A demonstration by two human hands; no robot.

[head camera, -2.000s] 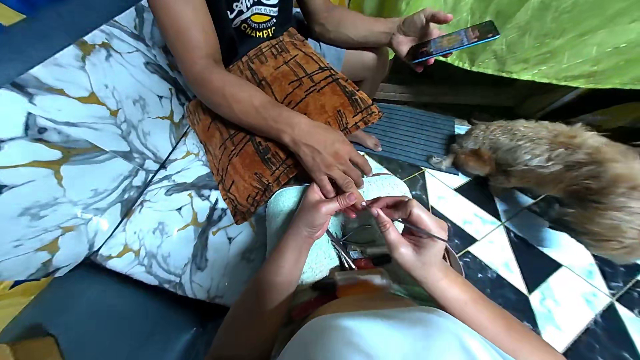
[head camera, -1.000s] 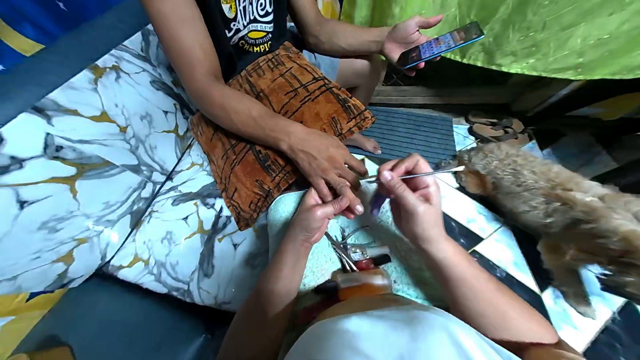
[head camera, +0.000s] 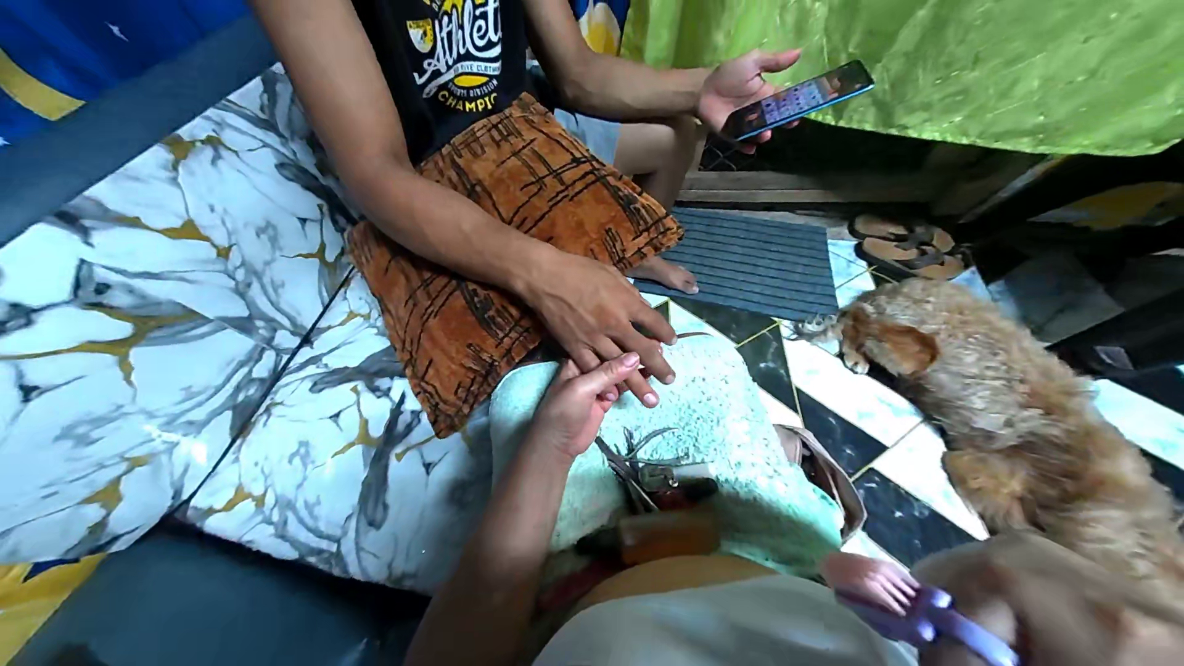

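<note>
My left hand [head camera: 583, 398] holds the fingers of another person's hand [head camera: 597, 310] above a pale green towel [head camera: 721, 398]. Its thumb lies across those fingers. Metal nail tools [head camera: 634, 467] with crossed handles rest on the towel just below, beside a small glass bottle [head camera: 661, 476]. Nearer my body is a blurred orange-brown item [head camera: 666, 536]. My right hand [head camera: 1008, 601] is low at the right edge, blurred and partly out of frame. A purple item [head camera: 916, 615] with a pinkish, pale-ridged end overlaps its fingers; whether the hand grips it is unclear.
The other person's forearm lies on an orange-brown patterned pillow [head camera: 546, 185]; their other hand holds a phone [head camera: 800, 100]. A shaggy tan dog [head camera: 1036, 407] lies on the tiled floor at right, near sandals [head camera: 911, 245] and a grey mat [head camera: 758, 264]. Marble-patterned padding [head camera: 166, 370] is at left.
My right hand has moved away from the other person's fingers to the lower right; a second ago it held a thin stick there. My left hand still holds the fingers.
</note>
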